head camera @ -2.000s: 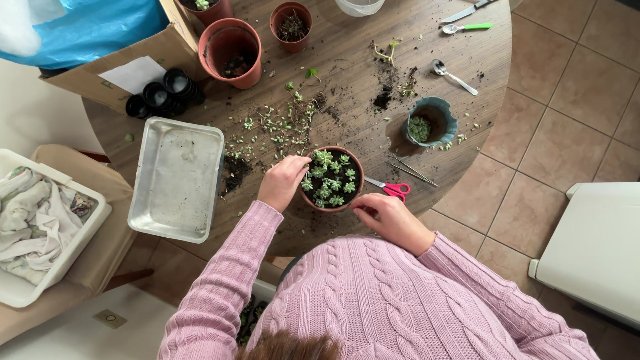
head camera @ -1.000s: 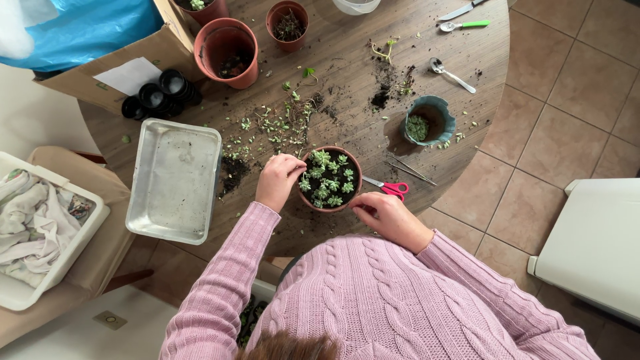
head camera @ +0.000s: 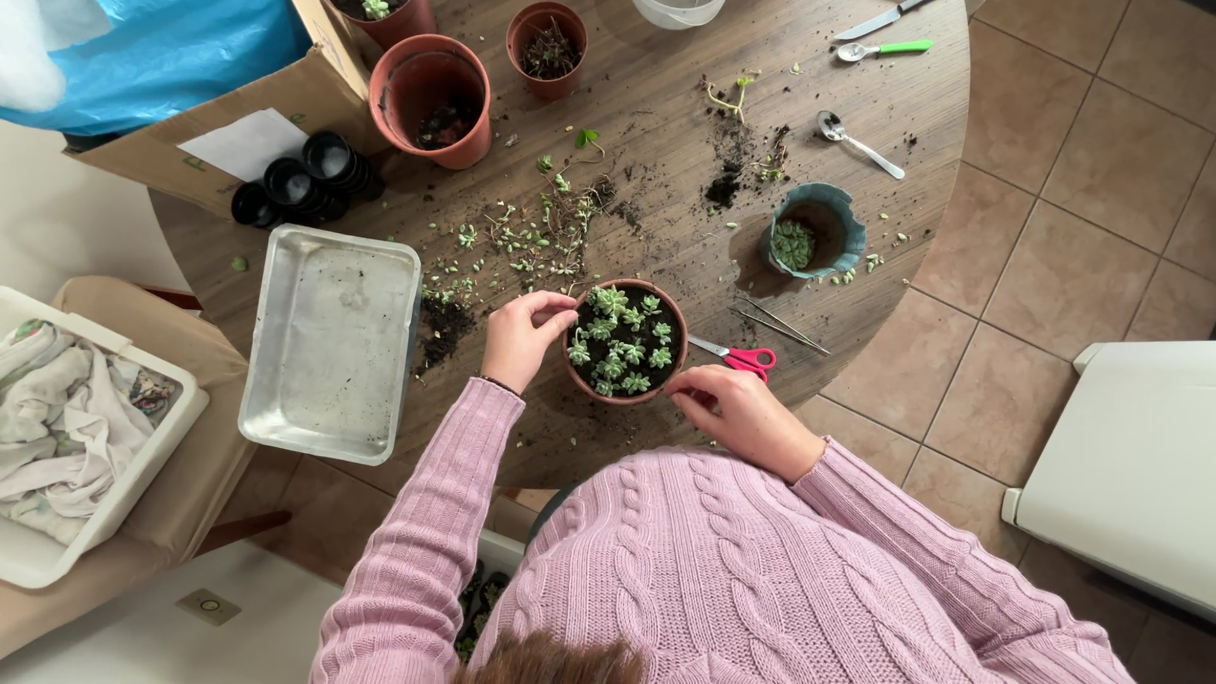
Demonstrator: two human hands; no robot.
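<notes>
A round terracotta-coloured pot [head camera: 676, 313] stands near the table's front edge, with several small succulent rosettes [head camera: 617, 328] in dark soil. My left hand [head camera: 522, 334] touches the pot's left rim with thumb and fingertips. At the lower right rim, my right hand [head camera: 736, 408] pinches the edge. Red-handled scissors [head camera: 750, 359] lie just above my right hand, blades toward the pot. Metal tweezers [head camera: 784, 328] rest farther right. Loose succulent cuttings and leaves [head camera: 551, 228] are strewn with soil behind the pot.
An aluminium tray [head camera: 328, 347] sits at left, near black small pots [head camera: 294, 185] and a cardboard box [head camera: 218, 142]. Behind are an empty-looking brown pot [head camera: 432, 95] and a smaller pot [head camera: 546, 47]. A blue-green pot [head camera: 819, 228], a spoon [head camera: 860, 147], a green-handled spoon [head camera: 883, 49] and a knife [head camera: 882, 19] lie right.
</notes>
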